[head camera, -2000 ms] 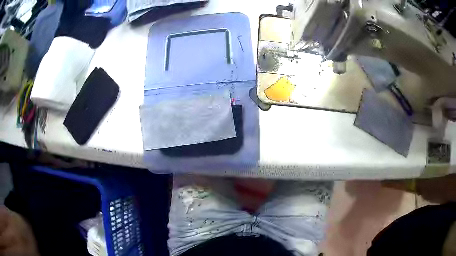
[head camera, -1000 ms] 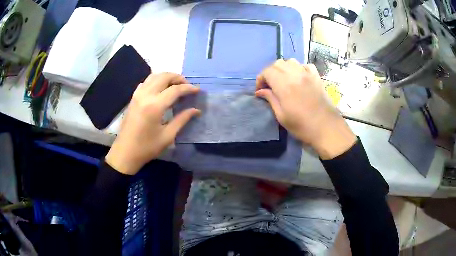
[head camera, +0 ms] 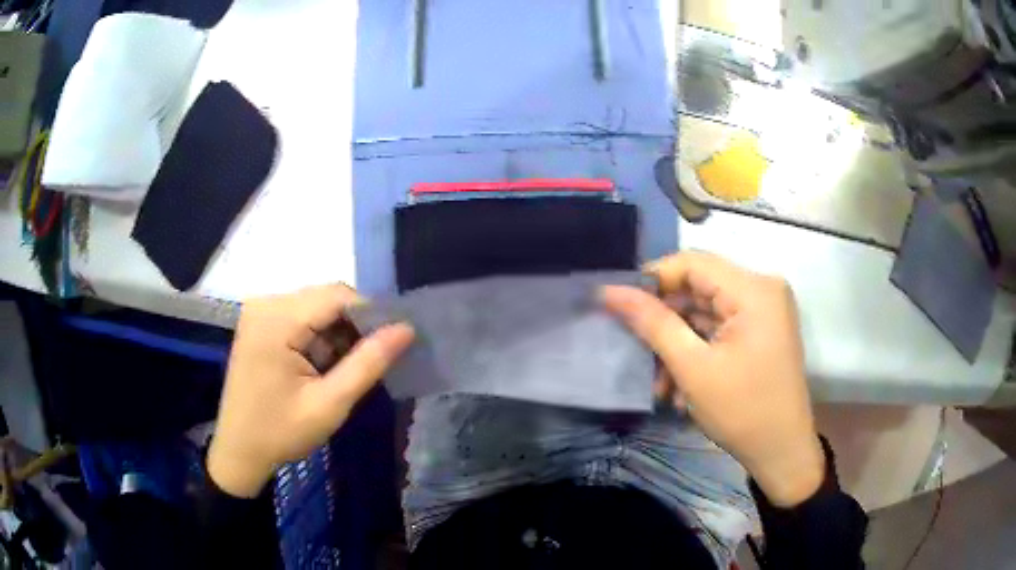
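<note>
The grey fabric panel (head camera: 518,345) is held by its two upper corners, between my left hand (head camera: 306,373) and my right hand (head camera: 730,362). It covers the lower part of the black fabric panel (head camera: 513,239), which lies on the blue sewing template (head camera: 379,200). A red strip (head camera: 513,186) shows along the template just above the black panel. The template lies open, with slots in its upper part. The lower edge of the black panel is hidden behind the grey one.
A loose black panel (head camera: 206,184) and a white fabric stack (head camera: 117,106) lie at left. The sewing machine bed (head camera: 797,167) with a yellow patch (head camera: 732,169) is at right. A spare grey piece (head camera: 947,267) and dark-handled snips (head camera: 980,226) lie beyond it.
Both hands have moved toward me with the grey panel, away from the template's fold. The red strip and the upper part of the black panel are now uncovered.
</note>
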